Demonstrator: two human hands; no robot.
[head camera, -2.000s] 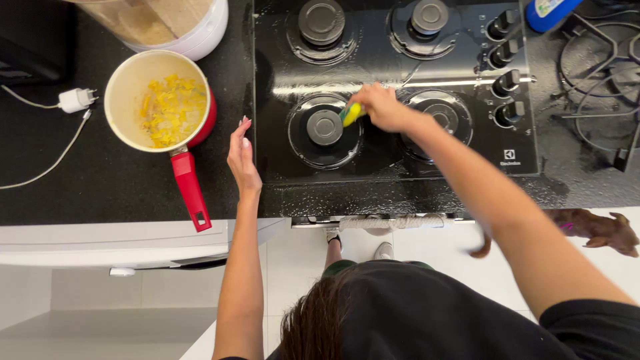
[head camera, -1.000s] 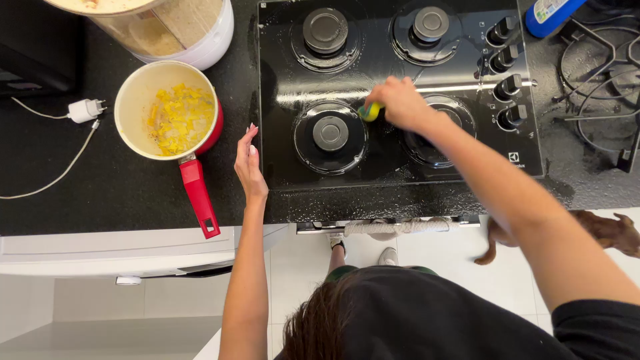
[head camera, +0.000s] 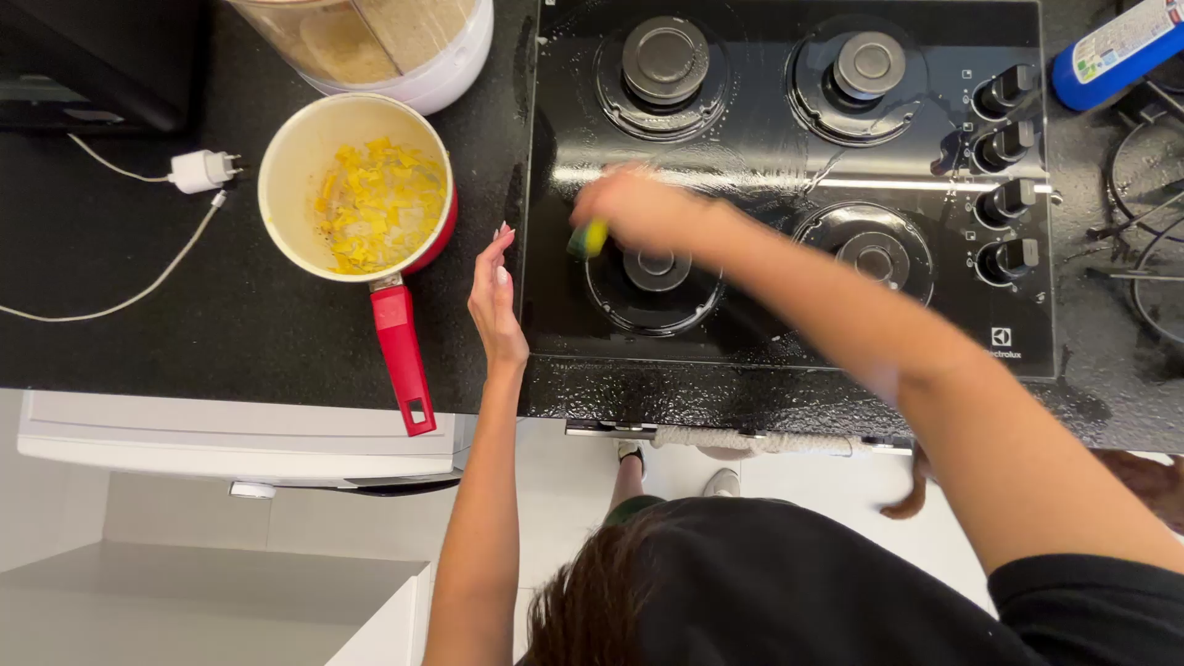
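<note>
My right hand (head camera: 638, 208), blurred, grips a green and yellow sponge (head camera: 588, 238) over the left part of the wet black glass cooktop (head camera: 758, 338), beside the front left burner (head camera: 657, 270). On the counter, just left of the cooktop's edge, my left hand (head camera: 498, 301) stands on its side with nothing in it, fingers extended and close together. Left of that hand is a saucepan (head camera: 356, 185), cream inside and red outside, with yellow pieces in it and a red handle (head camera: 402, 356) reaching over the counter's front edge.
Pan supports (head camera: 1152, 222) and a blue bottle (head camera: 1119, 55) lie right of the control knobs (head camera: 1008, 203). At the left are a white charger (head camera: 199, 172) with its cable, a clear container (head camera: 398, 46) and a black appliance (head camera: 102, 65). A brown dog (head camera: 1142, 476) is on the floor.
My right hand has moved left with the sponge, from between the two front burners to the left side of the cooktop. My left hand has stayed beside the cooktop.
</note>
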